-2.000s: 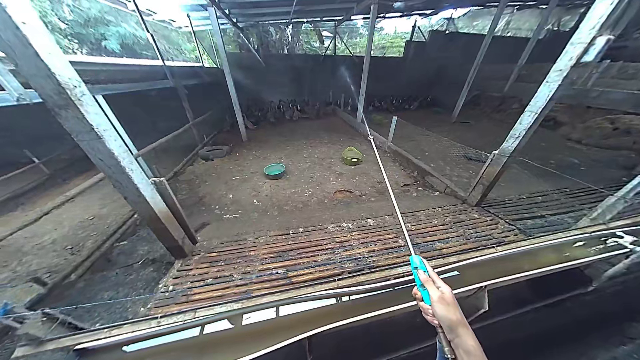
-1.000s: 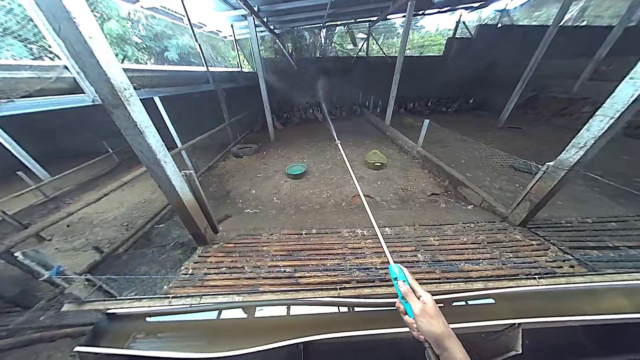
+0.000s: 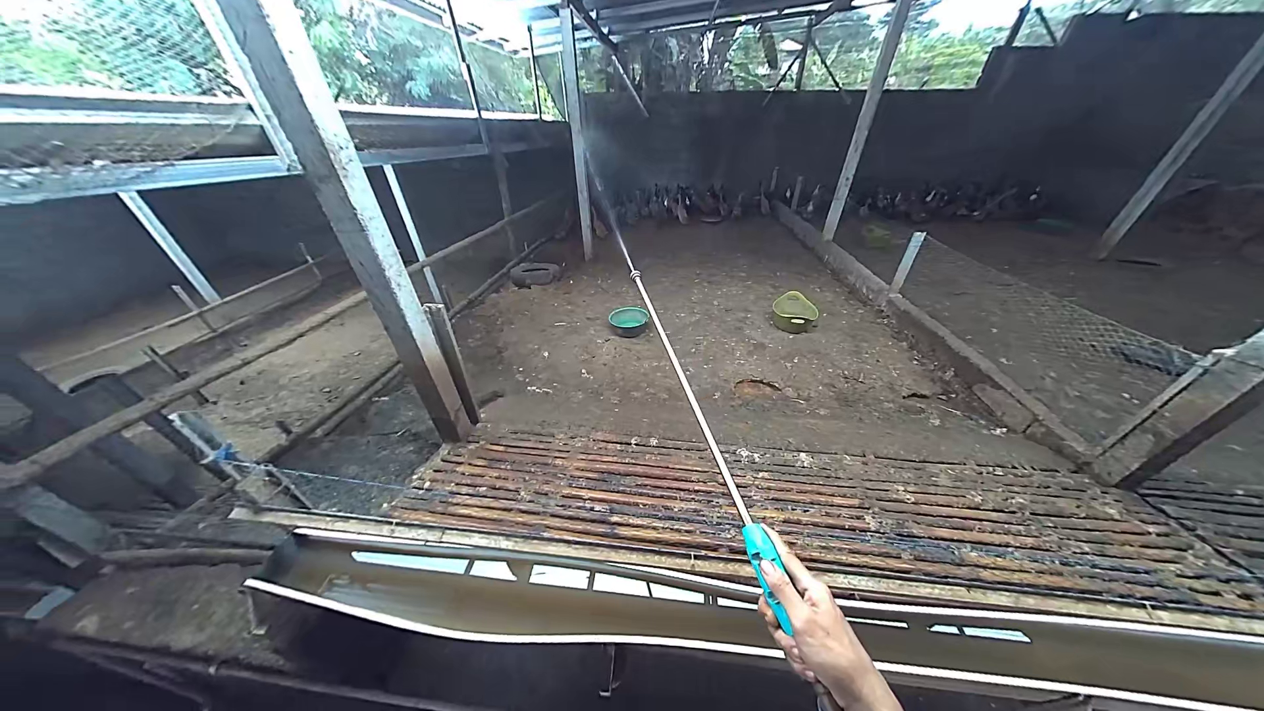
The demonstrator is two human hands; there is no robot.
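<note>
My right hand [image 3: 815,627], at the lower right of centre, is closed around the turquoise handle of a spray lance [image 3: 696,405]. The long thin metal tube points forward and up to the left across the pen, and a pale mist [image 3: 602,178] comes off its tip near a post at the back. Beyond the tube, a round green basin [image 3: 629,321] and a yellow-green plastic basket [image 3: 795,311] stand on the dirt floor. My left hand is not in view.
A trough of brownish water [image 3: 474,592] crosses in front, with a slatted wooden floor [image 3: 691,504] behind it. Slanting posts [image 3: 346,207], pole rails and wire netting [image 3: 1047,306] flank the pen. A tyre [image 3: 535,274] lies at left. Many ducks [image 3: 681,202] crowd the back wall.
The view has shifted left. The lance now points further left, with its mist by the back-left post rather than over the middle of the back. My right hand still holds the handle.
</note>
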